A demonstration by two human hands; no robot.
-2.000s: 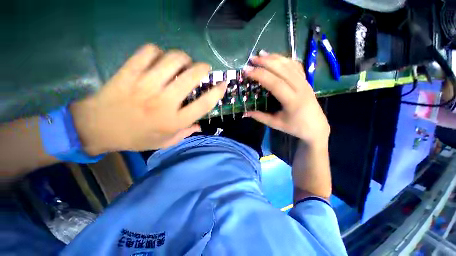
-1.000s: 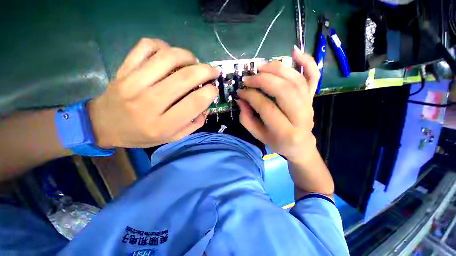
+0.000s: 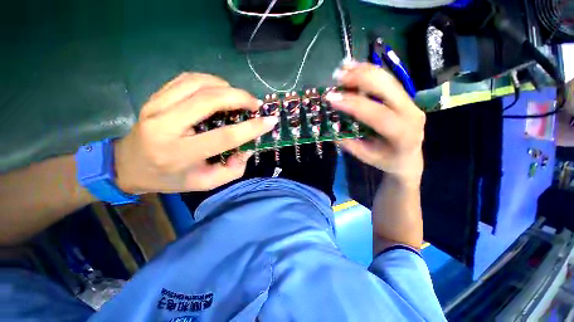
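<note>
A green PCB panel [image 3: 294, 129] is held at the front edge of the bench, above my lap. Several thin coil springs [image 3: 298, 151] stick out from its near edge. Dark and coppery parts show along its far side. My left hand [image 3: 189, 135] grips the left part of the panel, fingers over its top face. My right hand [image 3: 384, 122] is at its right end, blurred, with fingertips over the top and the thumb near the lower edge. The fingers hide both ends of the panel. A thin solder wire [image 3: 277, 88] curves down to the mat just behind the panel.
Blue-handled cutters [image 3: 396, 66] lie behind my right hand, beside a slim metal tool [image 3: 344, 31]. A black tray of silvery bits [image 3: 435, 47] stands to the right. A dark solder spool holder [image 3: 267, 28] is at the back. The green mat [image 3: 126, 56] covers the bench.
The panel is tilted differently, so more of its parts and springs show. My hands have moved farther apart along it. The view has shifted, bringing more of the spool holder in.
</note>
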